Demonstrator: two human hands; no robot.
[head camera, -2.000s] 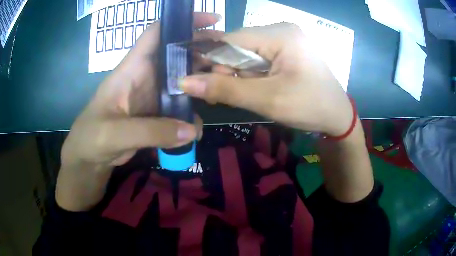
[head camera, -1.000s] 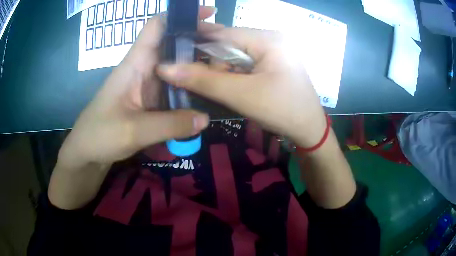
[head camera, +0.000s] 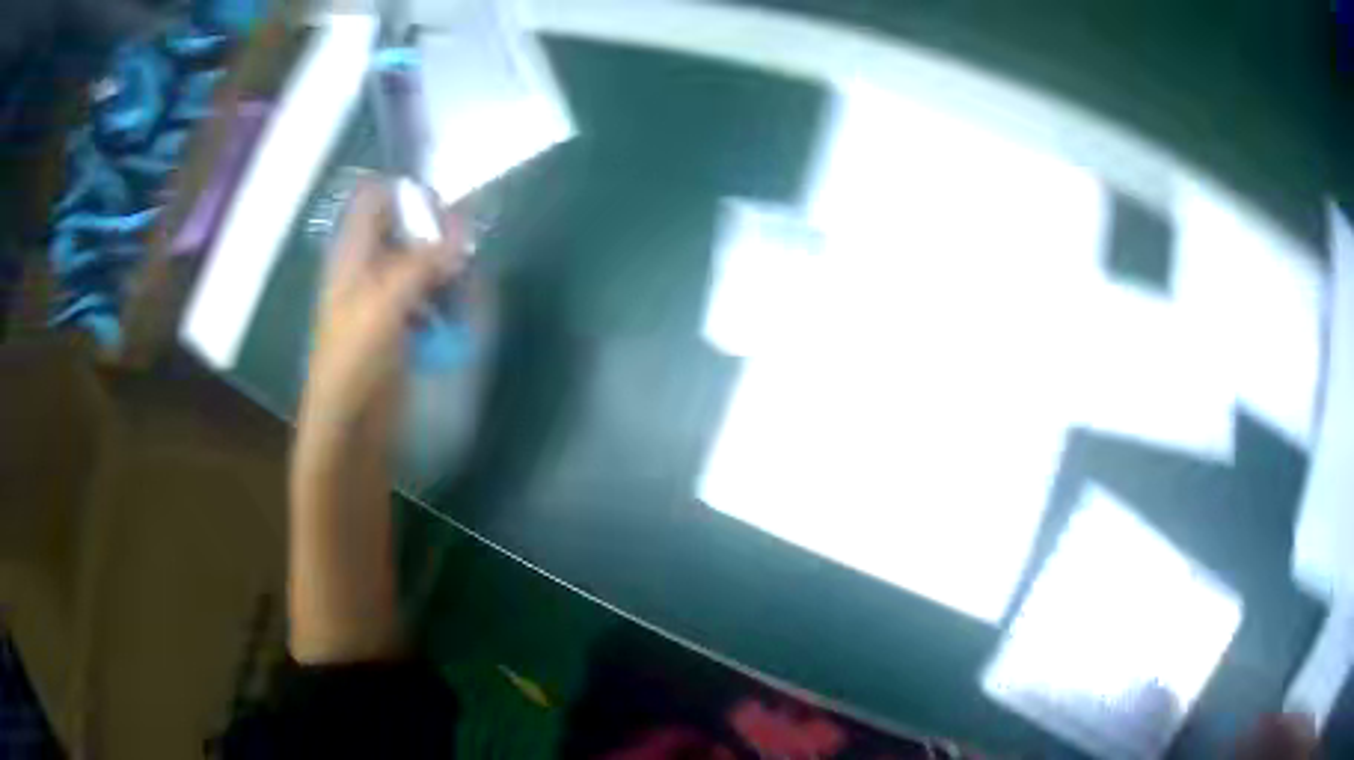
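Note:
My left hand (head camera: 383, 275) is at the upper left, blurred, closed around the handheld device (head camera: 401, 119). The device points away from me, with one blue end beyond my fingers and blue below them. A pale label-like patch (head camera: 417, 211) shows on it at my fingertips. My right hand (head camera: 1280, 738) is cut off by the bottom right edge; only a blurred bit shows, and whether it holds anything is hidden. Overexposed white sheets (head camera: 906, 446) lie on the dark green bench; their print cannot be read.
A cardboard-edged box (head camera: 149, 297) with blue-ended units (head camera: 112, 223) stands at the far left. A white sheet (head camera: 483, 112) and shiny clear plastic lie around the device. A smaller sheet (head camera: 1114, 624) lies lower right. The bench edge (head camera: 594, 597) curves across the bottom.
The view has swung left. My left hand has carried the device away from my body to the left side of the bench. My right hand has come off the device.

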